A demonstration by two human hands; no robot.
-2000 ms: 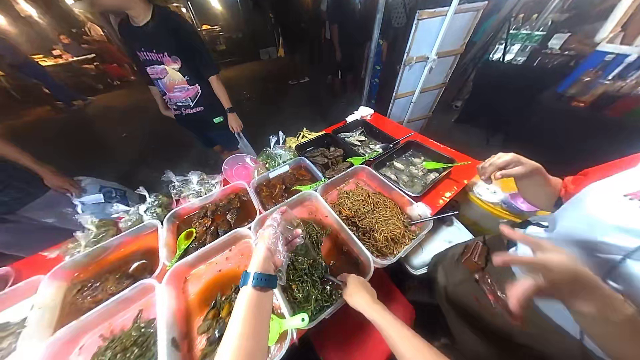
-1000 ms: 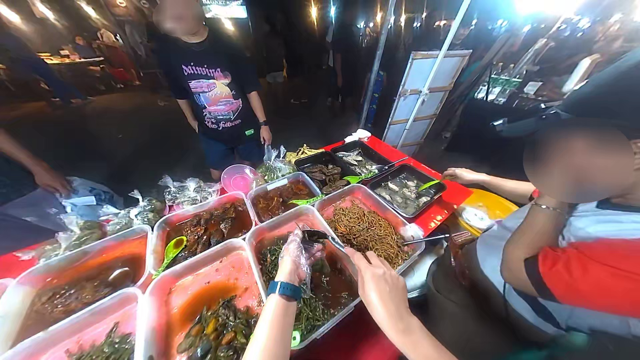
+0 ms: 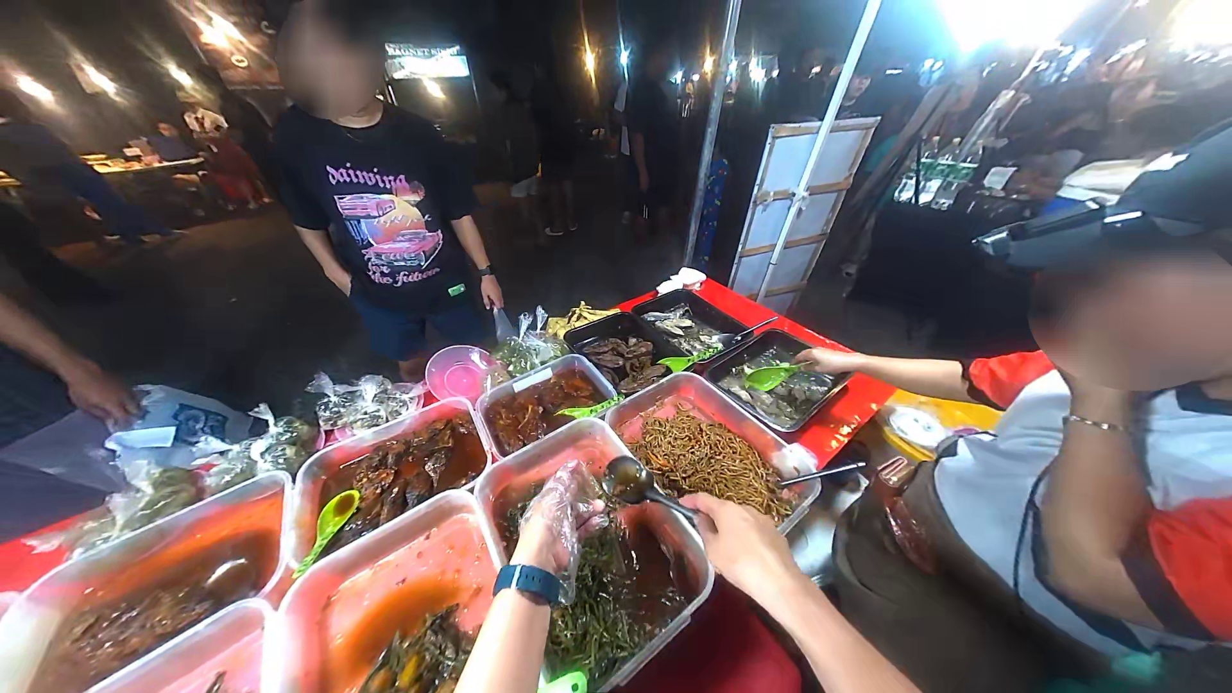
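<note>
My right hand is closed on the handle of a dark ladle, whose bowl is raised over a tub of cooked greens in brown broth. Just left of the bowl, my left hand is covered by a clear plastic bag, which hangs about its fingers. Whether the fingers grip the bag's edge cannot be told. A dark blue watch sits on my left wrist. Beyond the ladle stands a tub of brown noodle-like food, with a metal handle resting over its right rim.
Tubs of saucy food with green spoons stand left and ahead. Black trays lie at the back right, where a co-worker holds a green spoon. Tied plastic bags line the far edge. A person in a dark T-shirt stands across.
The ladle's bowl has risen into view beside my bagged left hand. The co-worker's arm has reached over the black tray. The view has tilted up.
</note>
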